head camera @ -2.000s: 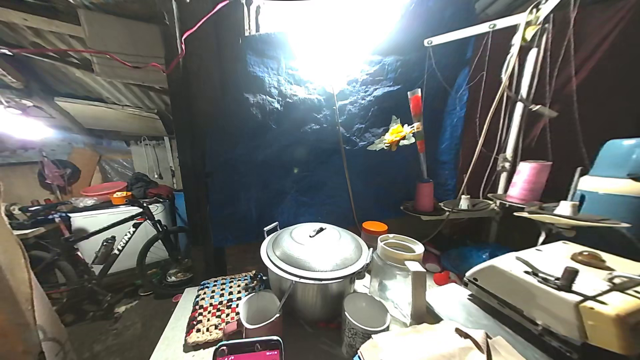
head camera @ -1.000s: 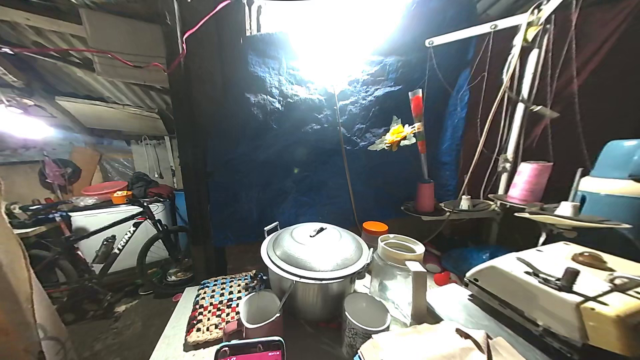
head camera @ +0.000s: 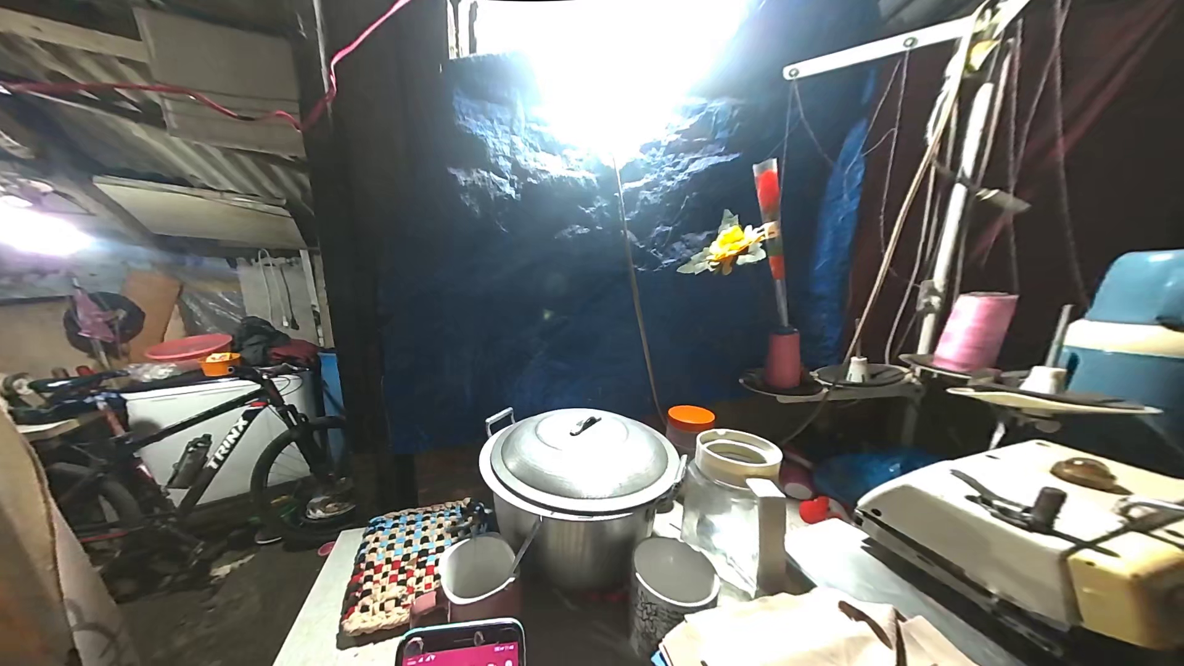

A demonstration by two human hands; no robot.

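Note:
Neither my left hand nor my right hand shows in the head view. A lidded aluminium pot [head camera: 583,499] stands on the table. In front of it are a mug with a spoon handle leaning out [head camera: 479,573] on the left and a patterned mug [head camera: 673,592] on the right. A smartphone [head camera: 461,643] with a lit screen is at the bottom edge. A woven multicoloured mat [head camera: 407,564] lies left of the pot, and a clear plastic pitcher [head camera: 731,509] stands to its right. Folded beige cloth [head camera: 795,634] lies at the lower right.
An industrial sewing machine [head camera: 1027,536] stands at the right, with thread cones, one of them pink [head camera: 976,331], on a stand behind it. An orange-lidded jar [head camera: 691,425] is behind the pitcher. A bicycle [head camera: 222,444] is at the far left. Blue tarpaulin [head camera: 518,324] hangs behind the table.

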